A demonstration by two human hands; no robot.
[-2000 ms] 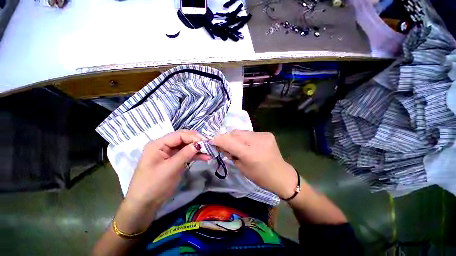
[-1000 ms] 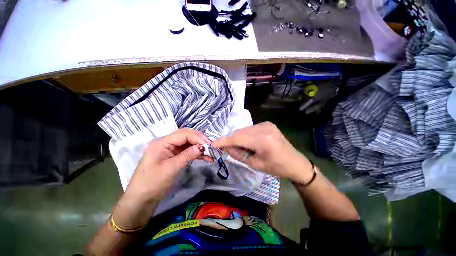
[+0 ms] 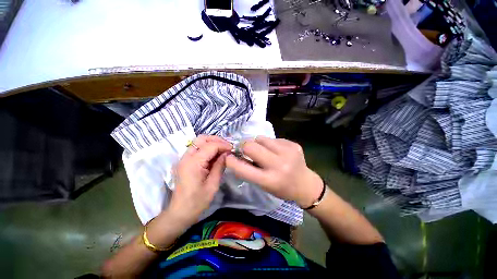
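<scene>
A grey-and-white striped garment (image 3: 163,114) with a black tape line lies bunched between the table edge and the wearer's lap. Its white lining (image 3: 150,174) hangs below the stripes. My left hand (image 3: 199,169) and my right hand (image 3: 275,166) meet at the fingertips over the garment. Both pinch a small part of it. The fingers hide most of what is held, and no needle can be made out. The small black loop is not visible.
A phone (image 3: 219,6) and black strips (image 3: 253,27) lie on the white table (image 3: 109,38). Small shiny bits (image 3: 332,38) lie on the grey mat (image 3: 305,53). A pink basket (image 3: 411,38) stands right, above a striped garment pile (image 3: 425,136). A wooden drawer (image 3: 109,88) is left.
My left hand has turned and moved slightly right, hiding its thumbnail. My right hand has moved back left to meet it after being pulled slightly away. The black loop has gone out of sight.
</scene>
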